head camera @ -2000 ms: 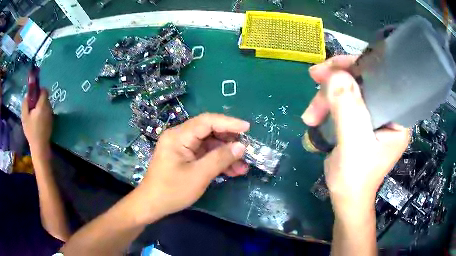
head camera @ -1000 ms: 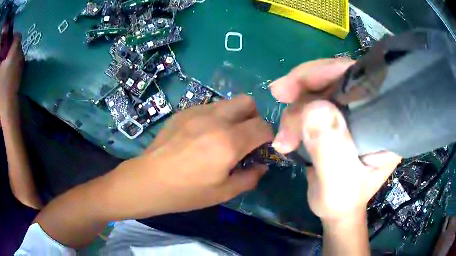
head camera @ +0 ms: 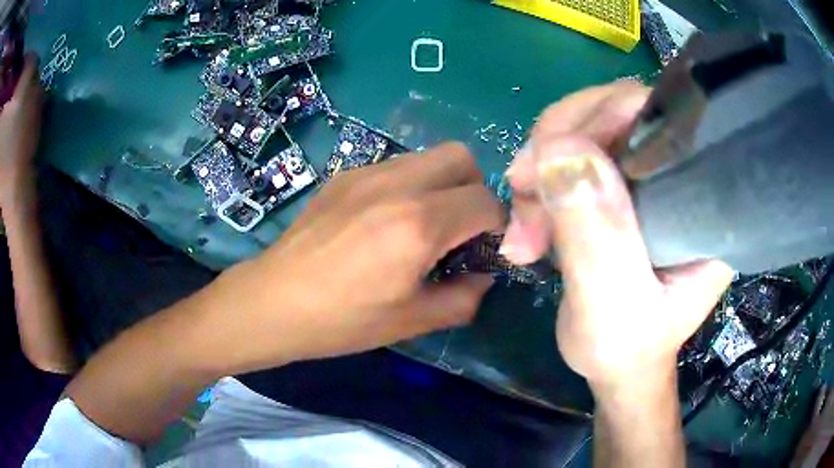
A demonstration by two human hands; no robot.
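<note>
My left hand [head camera: 384, 247] is closed on a small dark circuit board [head camera: 480, 256], held between thumb and fingers over the green mat; part of the board is hidden in the fingers. My right hand [head camera: 604, 247] is wrapped round a thick grey electric screwdriver [head camera: 741, 164] with dark trim. The driver lies tilted, its lower end pointing toward the board. Its nose and bit are hidden behind my right fingers, so I cannot tell whether the bit touches the board. My two hands are close together.
A left pile of circuit boards [head camera: 256, 119] has a pale square frame [head camera: 240, 212] at its near edge. Another frame [head camera: 427, 56] lies mid-mat. A yellow tray [head camera: 594, 18] is at the back. A right board pile [head camera: 759, 347] has a black cable [head camera: 764, 345] across it. Another person's arm [head camera: 27, 228] is at left.
The view has tipped down. My left hand has turned over and moved right with the board, and my right hand with the driver has come in beside it.
</note>
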